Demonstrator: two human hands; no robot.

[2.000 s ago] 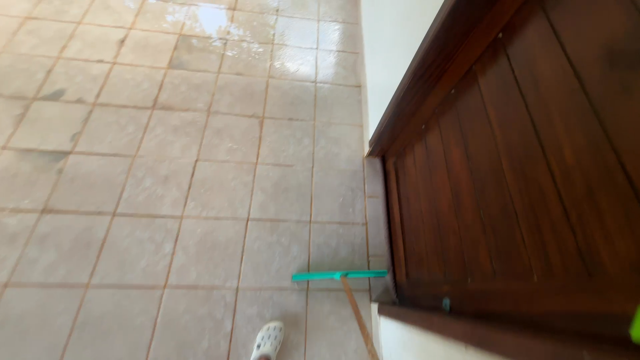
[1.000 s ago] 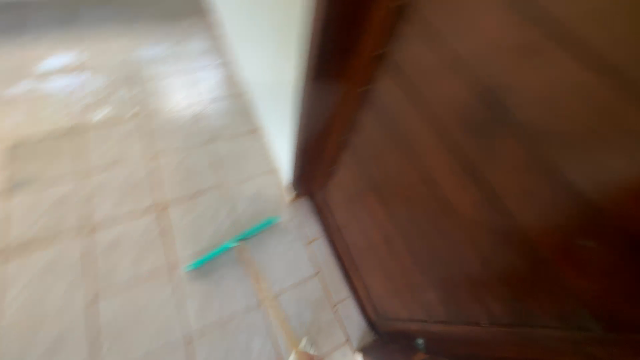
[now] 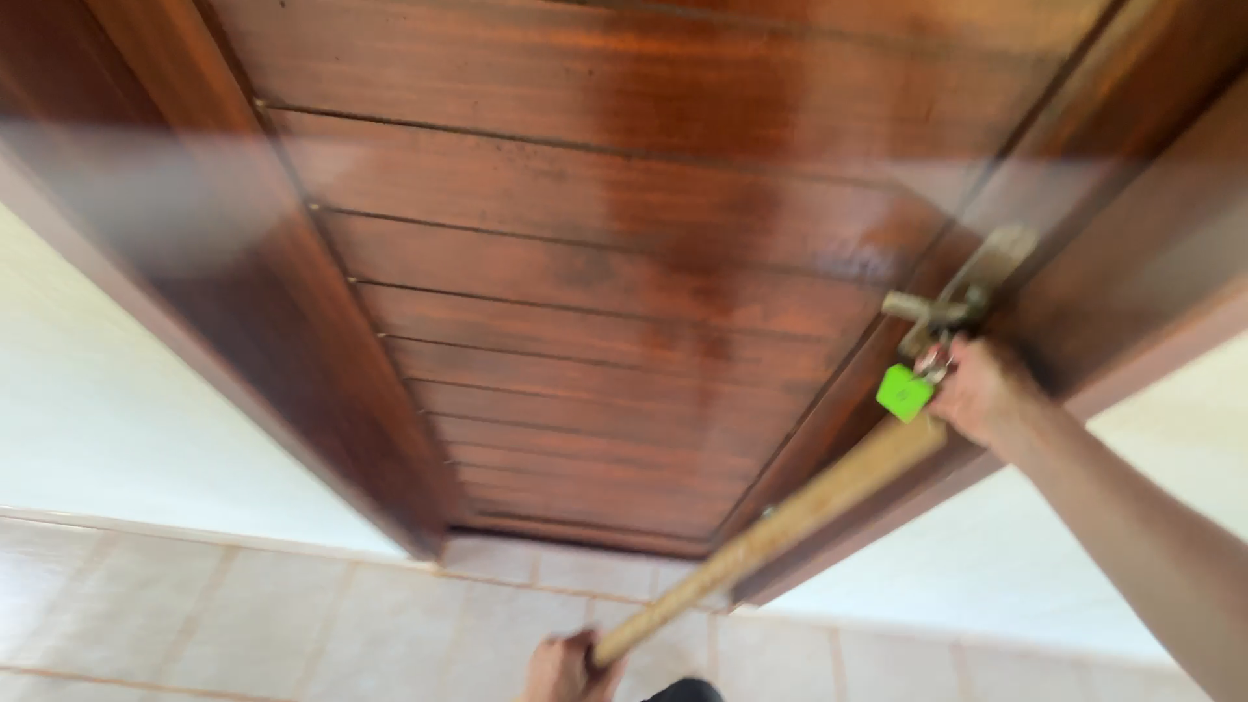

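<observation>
My left hand [image 3: 570,667], at the bottom of the view, is closed around a long wooden pole [image 3: 770,538] that slants up to the right across the doorway. Up at the lock side of a brown wooden door [image 3: 604,322], my right hand [image 3: 970,388] pinches a key at the lock, just below the metal door handle [image 3: 916,308]. A bright green key tag [image 3: 905,393] hangs from the ring beside my right fingers. The pole's upper end lies just under that hand; whether they touch is unclear. The pole's other end is hidden.
A dark wooden door frame [image 3: 292,390] borders the door, with pale walls [image 3: 146,390] on both sides. Light floor tiles [image 3: 390,624] run along the bottom. A dark rounded shape [image 3: 685,691] shows at the lower edge.
The view has swung from the floor to the door. Both hands are now in sight, my right one at the lock. The green squeegee head seen earlier on the floor is out of view.
</observation>
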